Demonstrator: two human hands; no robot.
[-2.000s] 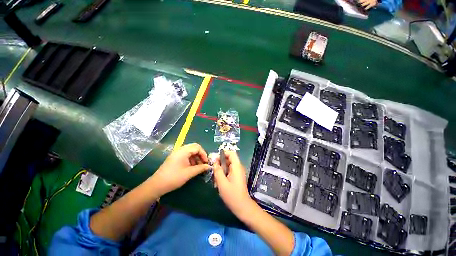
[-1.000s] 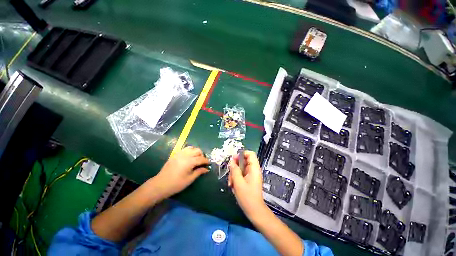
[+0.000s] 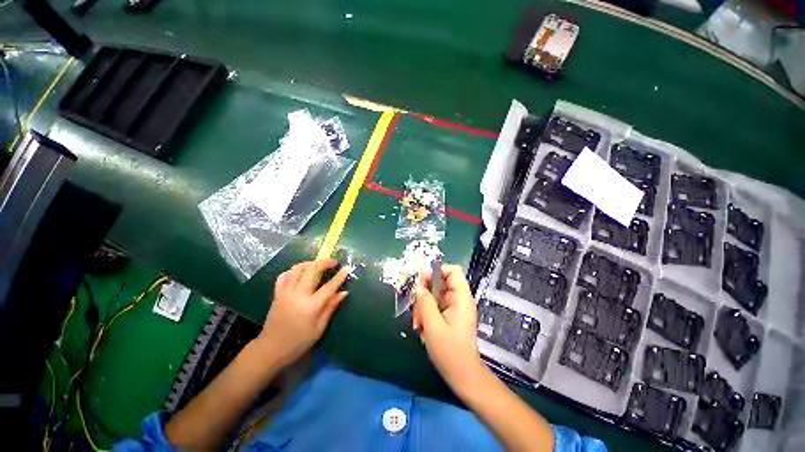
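A pile of small white parts [image 3: 410, 263] lies on the green surface between my hands, right of the yellow line. A small clear bag with gold and pale parts [image 3: 422, 210] lies just beyond it. My right hand [image 3: 448, 305] holds thin dark tweezers [image 3: 436, 278] at the pile's near right edge; their tips are not clear. My left hand [image 3: 304, 298] is at the yellow line, thumb and index finger near a few small bits [image 3: 349, 267]. Whether it grips one is too small to tell.
A blister tray [image 3: 552, 346] of black phone housings [image 3: 606, 319] with a white slip [image 3: 604, 186] lies at right. A large clear bag [image 3: 275, 194] lies left of the yellow line. A black empty tray [image 3: 141, 99] is far left. A phone assembly [image 3: 552, 44] lies at the top.
My left hand has moved left, away from the pile, to the yellow line. My right hand stays by the pile with the tweezers. The view has shifted slightly.
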